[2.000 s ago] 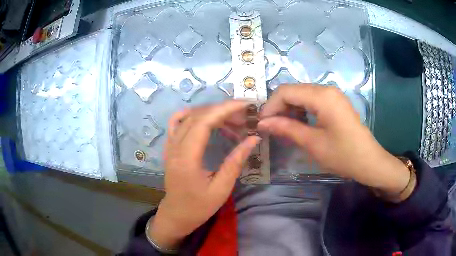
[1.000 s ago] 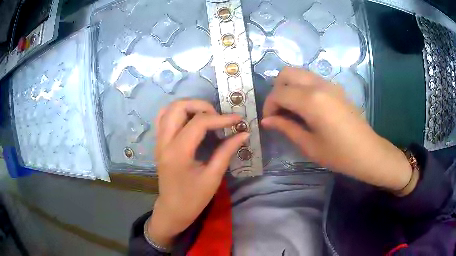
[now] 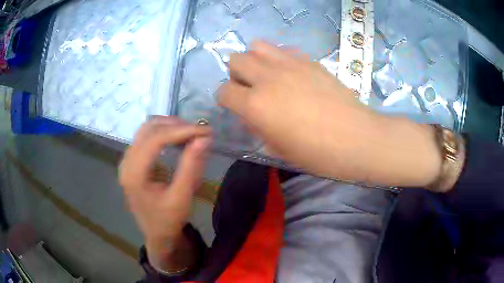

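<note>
The clear blister tray (image 3: pixel 309 33) lies in front of me with moulded pockets. The pale strip fixture (image 3: pixel 349 51) lies across its right part and shows several round components with gold centres; my right forearm hides its near end. One small round component (image 3: pixel 203 122) sits at the tray's near-left corner. My left hand (image 3: pixel 166 171) is at that corner, thumb and forefinger close together beside the component. My right hand (image 3: pixel 282 91) is blurred over the tray's left half, fingers bent. I cannot tell whether either hand holds a part.
A whitish stacked or covered blister tray (image 3: pixel 105 66) lies at the left. A blue object (image 3: pixel 33 113) is by its near-left corner. A round dark pad (image 3: pixel 489 80) is at the far right. The wearer's lap is below the tray's near edge.
The view has shifted left, so the trays and strip appear further right. Both hands have left the strip and moved left, to the tray's near-left part.
</note>
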